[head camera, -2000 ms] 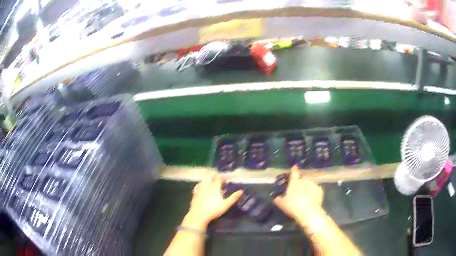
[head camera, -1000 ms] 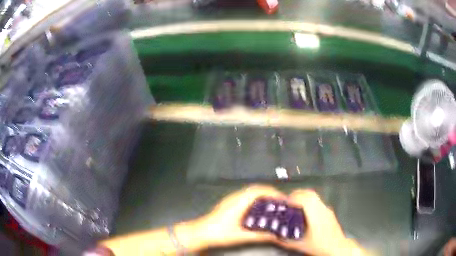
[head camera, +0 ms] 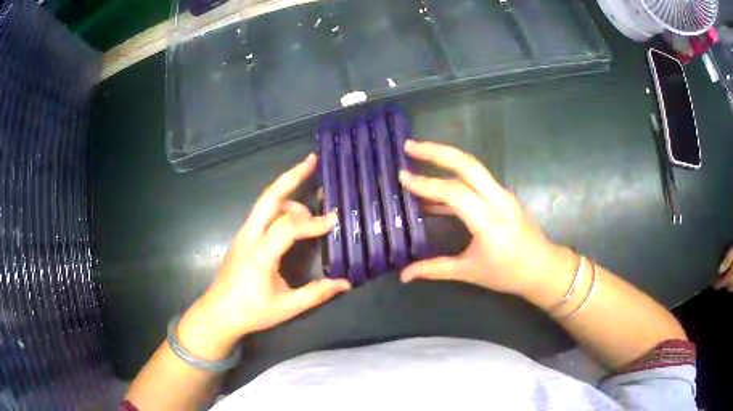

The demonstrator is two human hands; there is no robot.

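Several dark purple-blue handset units (head camera: pixel 371 197) stand on edge side by side in a row on the dark green bench top, narrow sides up. My left hand (head camera: pixel 269 249) is bare and grips the row's left side, with thumb and fingers touching the outer unit. My right hand (head camera: pixel 478 225) is bare and holds the row's right side, fingertips at the far part and thumb at the near corner. The units' faces are hidden. A clear blister tray (head camera: pixel 289 72) lies just beyond them; its near row of pockets holds no units.
The tray stack (head camera: pixel 48 225) rises along the left edge. A smartphone (head camera: pixel 676 108) and a thin dark tool (head camera: pixel 665 164) lie at right. A white fan (head camera: pixel 667 12) stands at the top right, partly cut off. Another person's hand (head camera: pixel 726 271) shows at the right edge.
The view has tilted down. My hands, which earlier reached into the tray area and then cupped the units together, now hold them in an upright row with their edges showing.
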